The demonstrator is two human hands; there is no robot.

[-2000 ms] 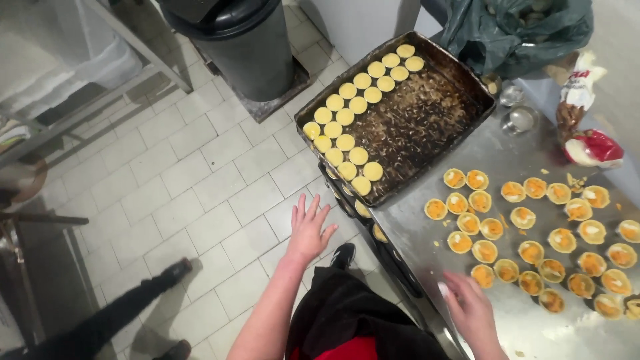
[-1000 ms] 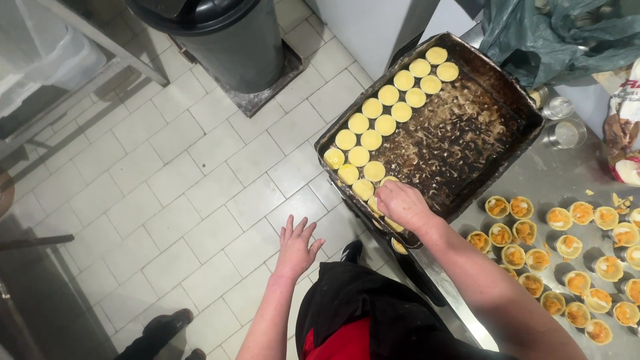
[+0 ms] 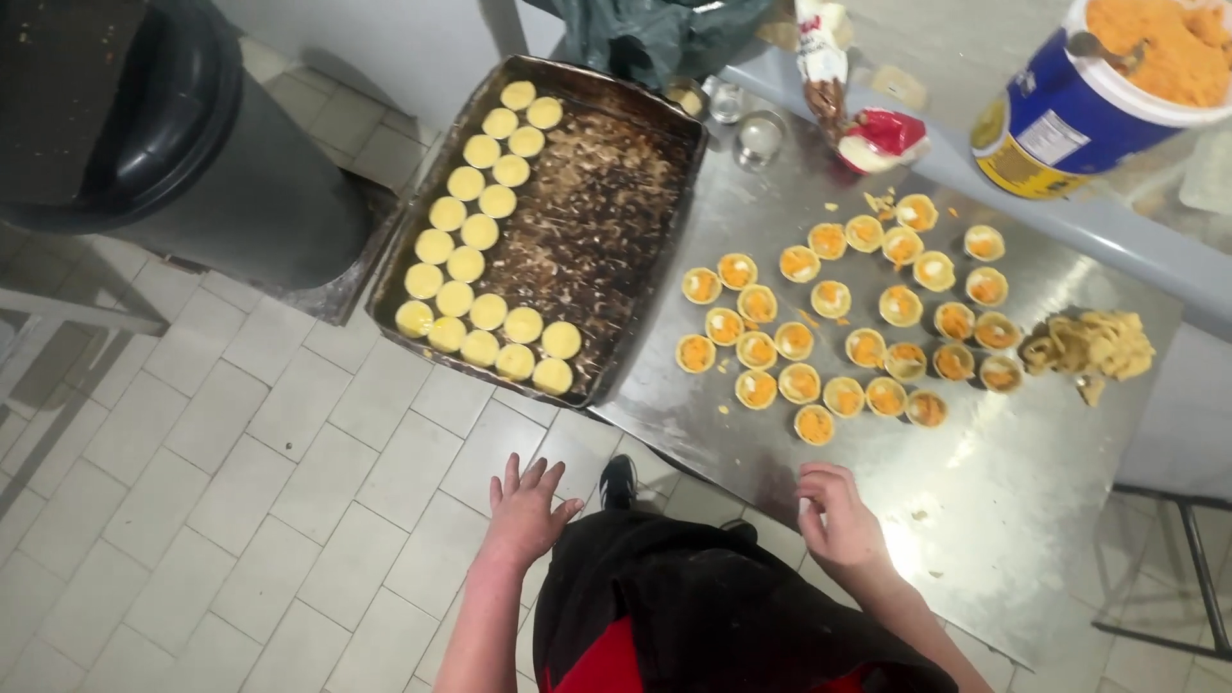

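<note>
My left hand hangs over the tiled floor, fingers spread, holding nothing. My right hand is over the front edge of the steel table, fingers loosely curled, with no object visible in it. Small dough cups with orange filling stand in groups on the table, the nearest just beyond my right hand. To their left, a dark baking pan holds two columns of pale yellow rounds along its left side and more at its near edge. A mound of dough lies at the table's right.
A blue and yellow bucket of orange filling, with a spoon, stands at the back right. Small glass containers, a red and white package and a green plastic bag are behind. A dark bin stands left of the pan.
My right hand has come away from the rounds at the pan's near edge and back to the table's front edge. The view has swung right, showing the bucket and dough mound.
</note>
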